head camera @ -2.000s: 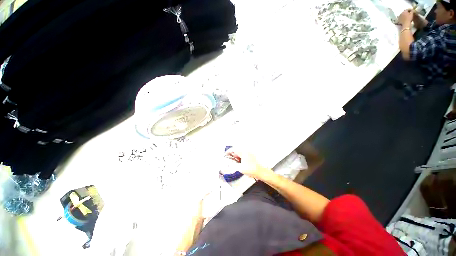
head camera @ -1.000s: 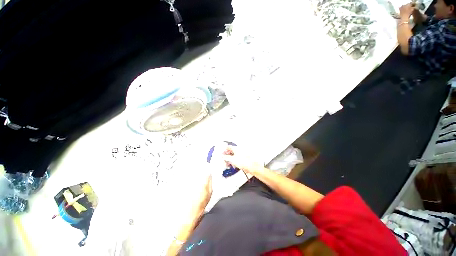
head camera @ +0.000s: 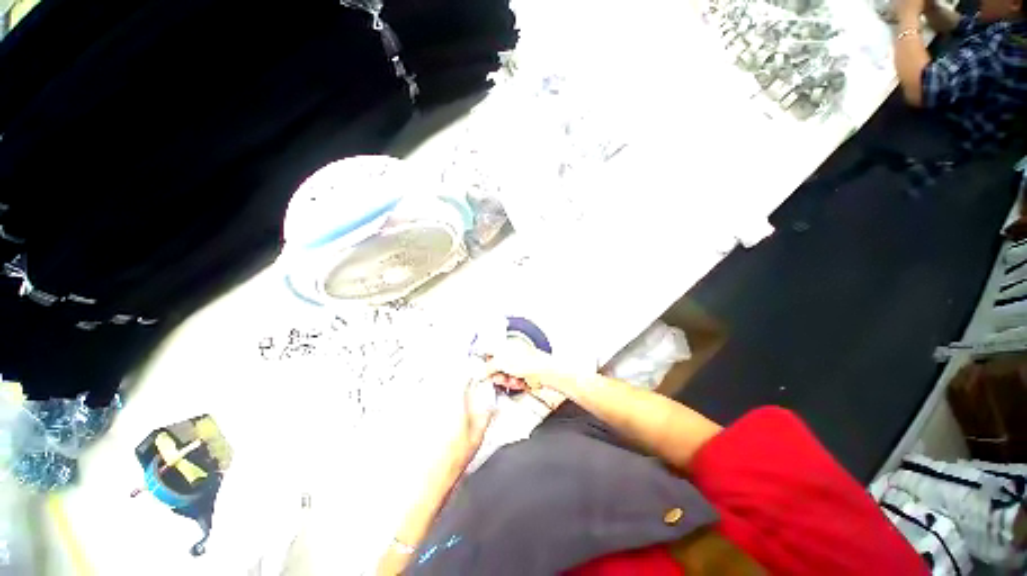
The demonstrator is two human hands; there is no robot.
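Observation:
A dark blue tape roll (head camera: 530, 332) is at the table's front edge, close to my body. My right hand (head camera: 525, 367) is on the roll, with the fingers curled at its near side and covering part of it. My left hand (head camera: 481, 396) meets the right hand at the roll's lower left. Glare washes out its fingers, so its grip cannot be told. A reddish patch shows between the hands. The black tape dispenser (head camera: 208, 433) stands at the lower left with a light blue tape roll (head camera: 169, 491) and a yellow piece on it.
A white desk fan (head camera: 389, 261) lies mid-table with small metal trims (head camera: 295, 344) scattered beside it. Black fabric bundles (head camera: 225, 135) fill the back left. Bagged metal hardware (head camera: 788, 56) is further along. A person's arm (head camera: 910, 56) is at upper right. A cardboard box (head camera: 696, 343) is below the table edge.
My left hand has moved up to meet the right at the roll. The roll first shifted left and now shows mostly above the right hand. The camera view has shifted slightly.

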